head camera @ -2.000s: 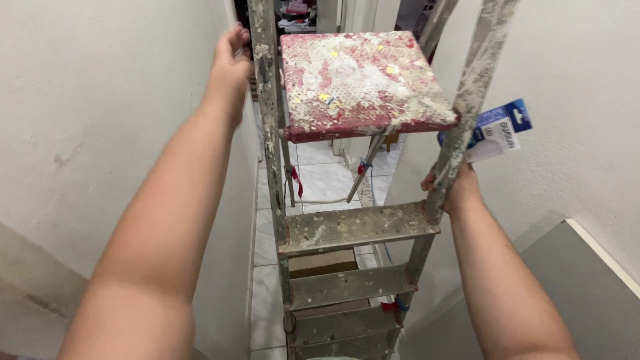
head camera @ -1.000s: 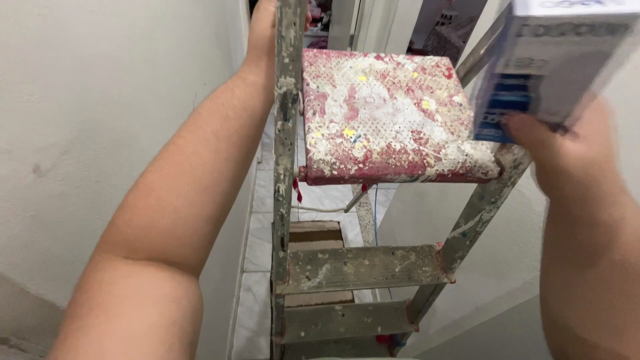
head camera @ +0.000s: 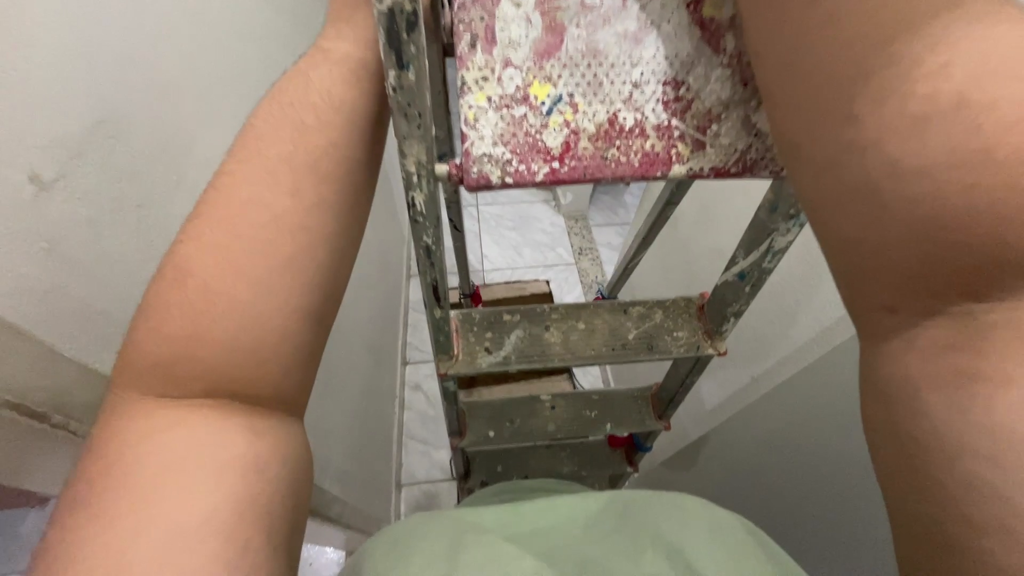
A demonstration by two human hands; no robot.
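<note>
A paint-spattered metal stepladder (head camera: 576, 332) stands right in front of me. Its red top platform (head camera: 608, 104) is crusted with white paint and a few yellow spots. My left forearm reaches up beside the ladder's left rail (head camera: 416, 160), and the hand itself is cut off by the top edge of the view. My right arm rises past the right side of the platform, its hand also beyond the top edge. Whatever either hand holds or touches is hidden.
A pale wall (head camera: 120, 120) runs close on the left, and another wall (head camera: 776, 296) on the right. Below are white marbled floor tiles (head camera: 520, 232) and an open-topped cardboard box (head camera: 520, 384) behind the rungs. Green cloth (head camera: 576, 532) shows at the bottom.
My right hand, seen a second ago with a blue and white package in it, has gone up out of view. Both arms reach higher, and the view has moved closer to the ladder.
</note>
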